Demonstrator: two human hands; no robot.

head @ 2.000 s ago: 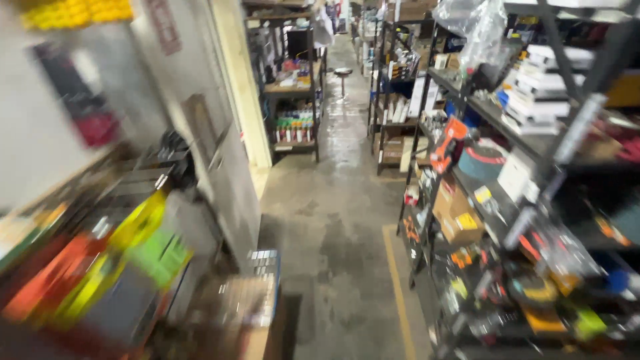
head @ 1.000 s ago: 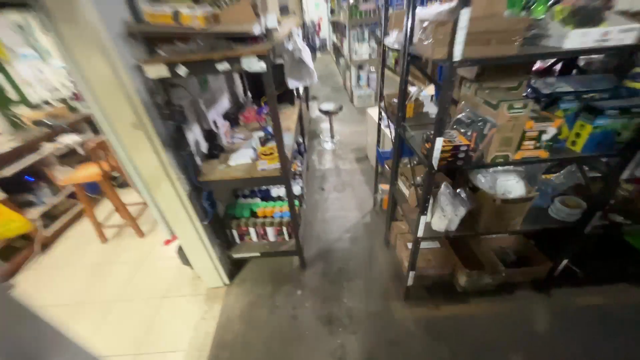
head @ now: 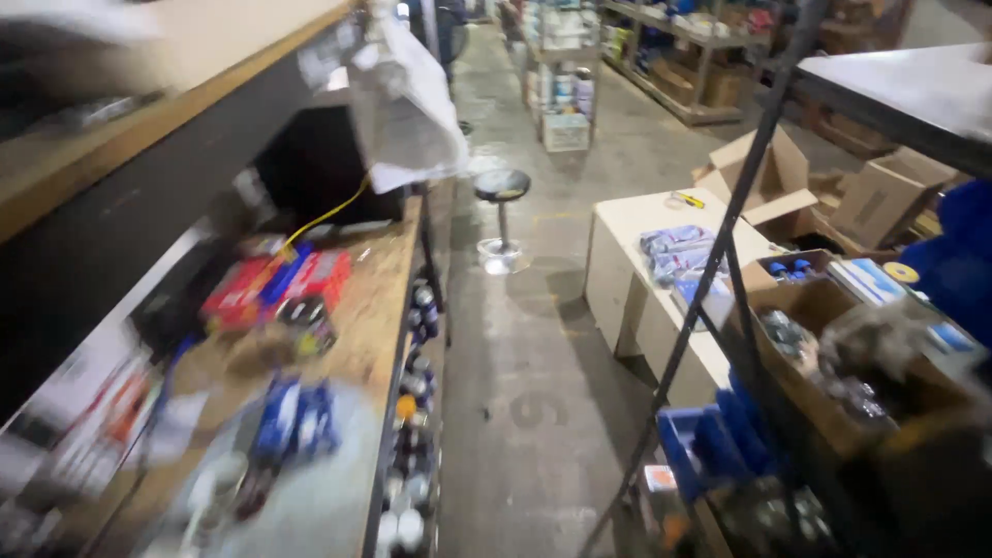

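Neither my left hand nor my right hand shows in the head view. On the left, a wooden workbench [head: 376,310] holds a red package [head: 325,275] with a blue band and a yellow cord, and blue packages [head: 298,418], all blurred. Across the aisle, a white table [head: 620,225] bears plastic-wrapped packs [head: 678,252] and a yellow utility knife [head: 690,201]. A round black stool [head: 502,186] on a chrome base stands in the aisle between them.
Black metal shelf posts [head: 697,294] slant through the right side. Behind them are open cardboard boxes [head: 806,310] and blue plastic bins [head: 690,446]. Bottles [head: 411,449] line a lower shelf beside the bench. A white plastic bag [head: 418,116] hangs over the bench's far end.
The view has moved forward along the aisle, past the doorway and shelf seen earlier on the left. The stool is now much nearer, and the white table has come into view.
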